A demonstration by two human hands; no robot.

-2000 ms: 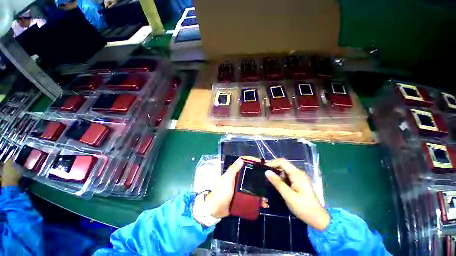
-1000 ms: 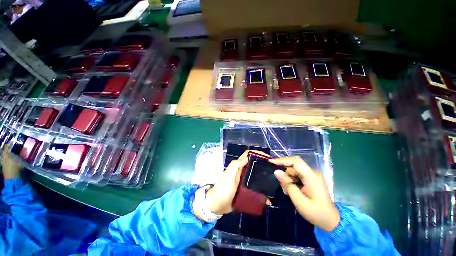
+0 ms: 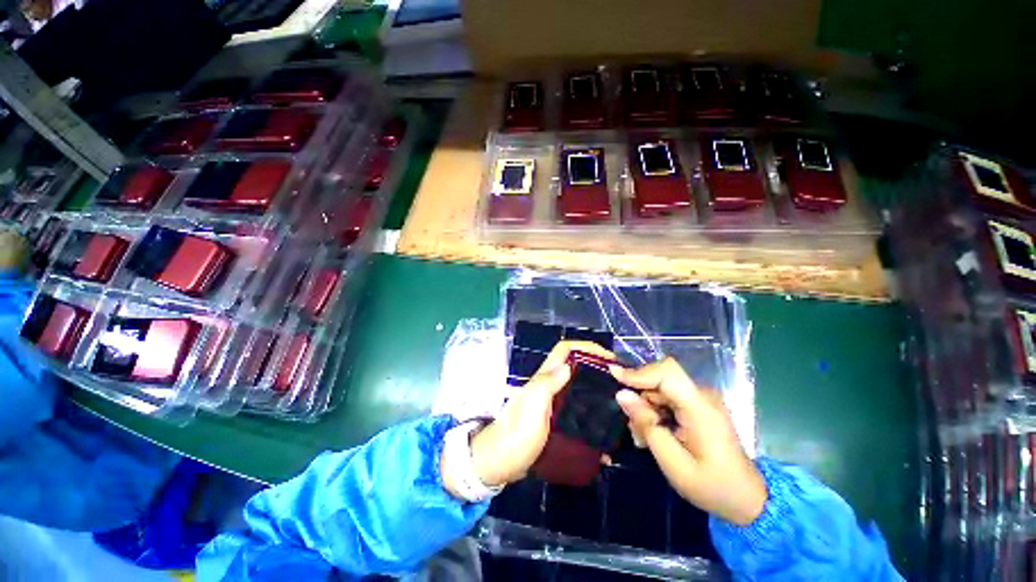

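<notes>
My left hand (image 3: 525, 425) holds a red device housing (image 3: 568, 457) over the panel tray. The housing's upper half is dark, covered by a black screen panel (image 3: 590, 406). My right hand (image 3: 684, 438) has its thumb and index finger at the upper right edge of the dark area; whether they pinch anything is too small to tell. The panel tray (image 3: 687, 313) lies below both hands, with black rectangles in it.
A unit tray (image 3: 682, 224) with two rows of red units lies on a tan board (image 3: 449, 241) behind. Stacks of trays stand at left (image 3: 244, 244) and right (image 3: 966, 341). A brown cardboard sheet (image 3: 636, 28) stands behind. A neighbour's blue sleeve (image 3: 51, 398) is at far left.
The view has shifted, so trays sit higher. The housing is tilted and the pale line on its dark area no longer shows. The neighbour's sleeve reaches further up at left.
</notes>
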